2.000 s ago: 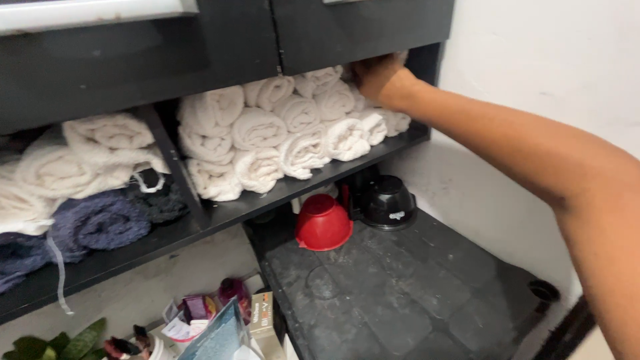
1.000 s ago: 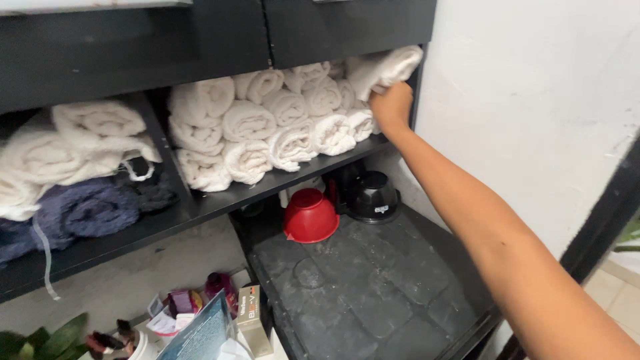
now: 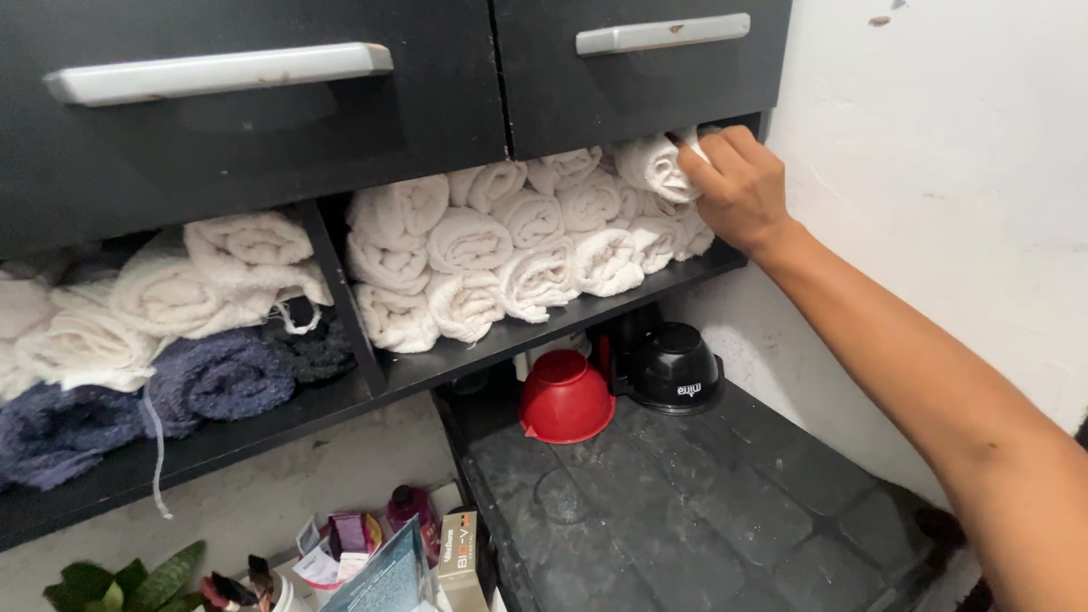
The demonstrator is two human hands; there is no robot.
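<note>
My right hand [image 3: 738, 189] grips the end of a rolled white towel [image 3: 659, 167] at the right end of the upper shelf compartment. That towel lies on top of a stack of rolled white towels [image 3: 467, 240], their coiled ends facing out. Left of the upright divider [image 3: 342, 297] are more rolled white towels [image 3: 174, 293], with dark blue rolled towels [image 3: 223, 374] under them and a loose white thread hanging down. My left hand is out of view.
Black cabinet fronts with silver handles [image 3: 663, 34] overhang the shelf. Below stand a red bowl [image 3: 567, 398] and a black bowl [image 3: 676, 365], both upside down on a black ridged surface [image 3: 680, 501]. Boxes, a purple bottle [image 3: 414, 518] and a plant [image 3: 127, 582] sit lower left. A white wall bounds the right.
One second ago the towel in my right hand stuck out, tilted, at the stack's right end; now it lies in line with the top row. The view has shifted slightly.
</note>
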